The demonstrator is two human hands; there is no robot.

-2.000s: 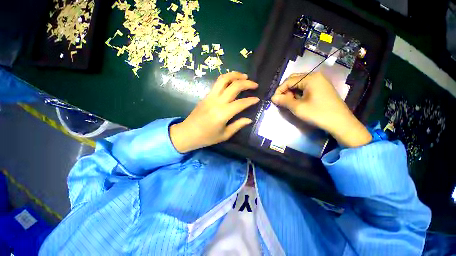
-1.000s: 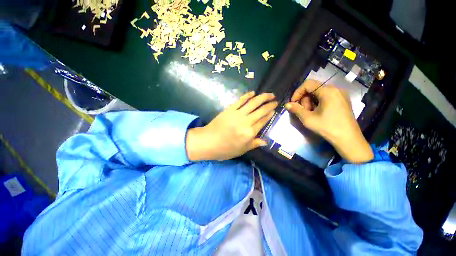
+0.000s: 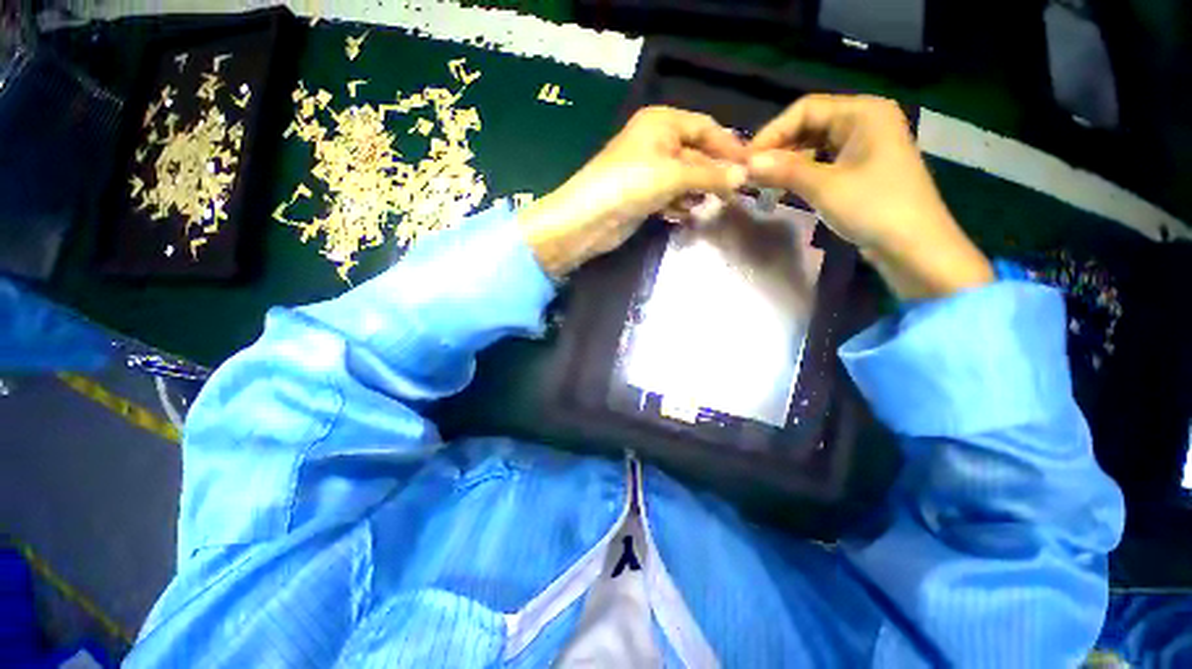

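The tablet assembly (image 3: 722,320) lies in front of me as a bright silvery-white rectangle in a black tray (image 3: 582,379). My left hand (image 3: 650,177) and my right hand (image 3: 856,170) are both bare and meet over the tablet's top end. Their fingertips are pinched together and touch. Whatever is between them is too small and blurred to tell. The hands hide most of the dark board. A tiny pale tab (image 3: 676,407) shows at the tablet's lower edge.
A loose pile of cream-yellow slips (image 3: 373,170) lies on the green surface at the left. A black parts tray (image 3: 183,242) at the far left holds more slips. Small dark parts (image 3: 1092,301) lie at the right. A white strip (image 3: 1033,170) and more trayed tablets (image 3: 873,20) are beyond.
Both hands have moved up to the tablet's top end and come together. The thin dark line from my right fingertips no longer shows. The view has shifted, and the tray looks straighter.
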